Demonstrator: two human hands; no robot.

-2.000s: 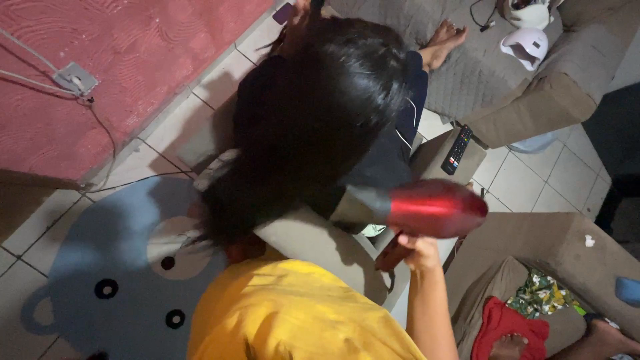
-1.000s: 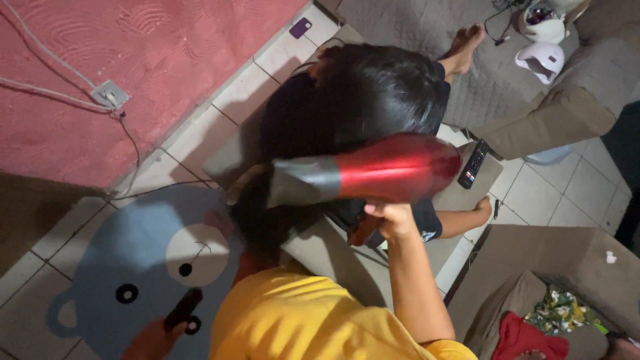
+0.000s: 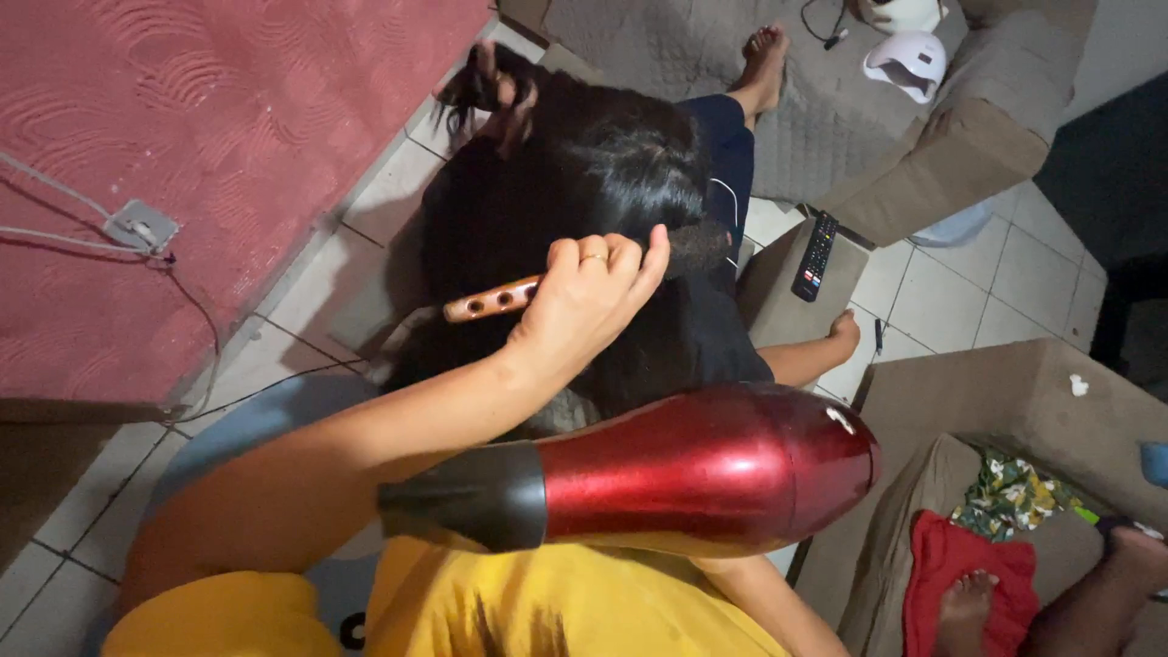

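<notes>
My left hand (image 3: 584,297) grips the wooden handle of a hairbrush (image 3: 493,299), its bristled head (image 3: 698,251) against the long dark hair (image 3: 630,155) of a seated person. Below it, a red hair dryer (image 3: 693,465) with a black nozzle (image 3: 465,497) lies level across the view, the nozzle pointing left. My right forearm (image 3: 776,593) reaches up beneath the dryer, whose body hides my right hand and the dryer's handle. The seated person's one hand (image 3: 506,91) is raised in the hair at the far side; their other arm (image 3: 812,356) extends right.
A pink textured wall with an outlet (image 3: 141,228) and cords is at left. A remote control (image 3: 815,255) lies on a sofa arm. Helmets (image 3: 908,64) rest on the grey sofa at top right. Another person's foot (image 3: 969,598) is on a red cloth (image 3: 922,566) at lower right. A blue rug (image 3: 265,420) covers floor tiles.
My left hand, low over the rug with the brush one second ago, is now up at the person's hair. The dryer has come lower in the view. The seated person's hand now shows in the hair.
</notes>
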